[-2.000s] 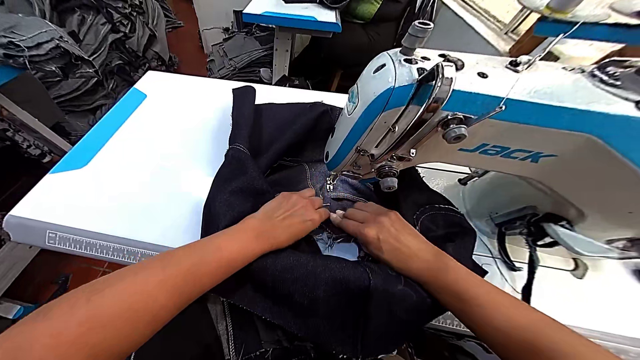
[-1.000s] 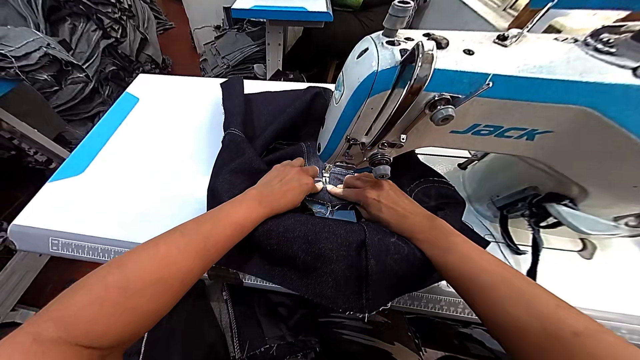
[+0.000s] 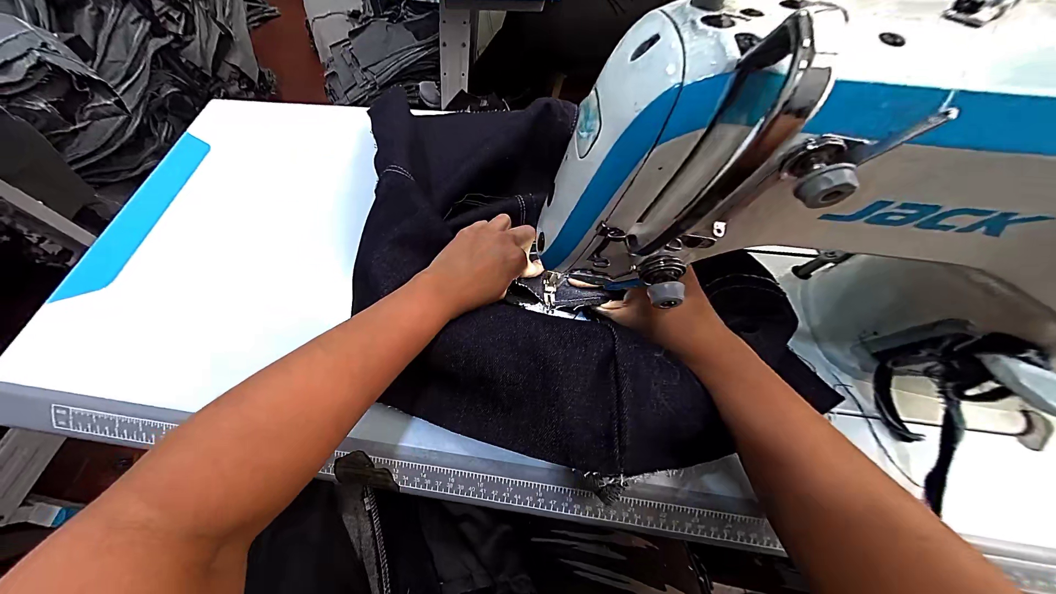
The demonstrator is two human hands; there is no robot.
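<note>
A dark denim garment piece (image 3: 528, 371) lies bunched around the needle area of a Jack sewing machine (image 3: 660, 148). My left hand (image 3: 487, 260) grips the denim just left of the presser foot (image 3: 550, 289), fingers curled. On the other side, my right hand (image 3: 660, 318) pinches the folded denim edge, partly hidden behind the machine's thread parts. Between my hands the denim layers lie at the foot, with the light machine bed showing just in front of it. The needle tip is too small to make out.
The white table (image 3: 247, 247) has a ruler strip (image 3: 495, 487) along its front edge. Dark fabric piles (image 3: 107, 82) lie at the back left. Black straps (image 3: 949, 396) hang beneath the machine arm at right. More dark cloth (image 3: 462, 544) is below the table edge.
My hands, close together before, are now farther apart on either side of the presser foot. The denim has shifted with them. The view has moved closer to the machine.
</note>
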